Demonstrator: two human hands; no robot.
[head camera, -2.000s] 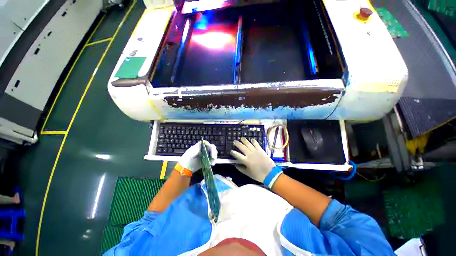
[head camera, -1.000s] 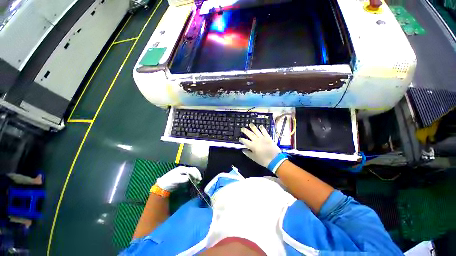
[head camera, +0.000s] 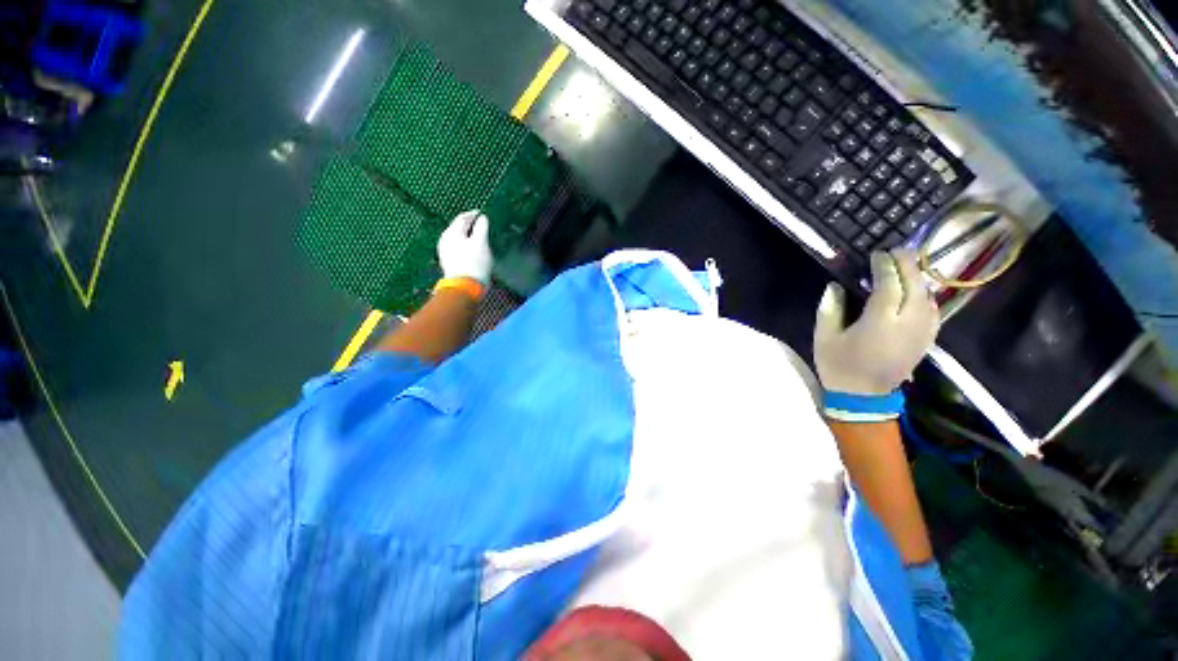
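Observation:
My left hand (head camera: 465, 248), in a white glove with an orange wrist band, is low at the left. Its fingers are curled at the edge of a dark green circuit board (head camera: 522, 189), which overlaps a green ridged block (head camera: 433, 119) near the floor. The hand partly covers the board's near edge. My right hand (head camera: 881, 331), white-gloved with a blue cuff, is open. Its fingertips are at the lower right end of the black keyboard (head camera: 788, 116), beside a pale cable loop (head camera: 1015, 258), and it holds nothing that shows.
The white-edged keyboard tray (head camera: 723, 158) runs diagonally, with a dark pad (head camera: 1053, 323) at its right end. The worn blue-and-brown machine edge (head camera: 1033, 91) is at the upper right. Yellow lines (head camera: 129, 181) cross the dark green floor at the left. A blue object (head camera: 80, 45) is at the upper left.
The view has turned down and left, so the machine's bay is out of view. My left hand has gone lower, out to the ridged block. My right hand has stayed by the keyboard's right end.

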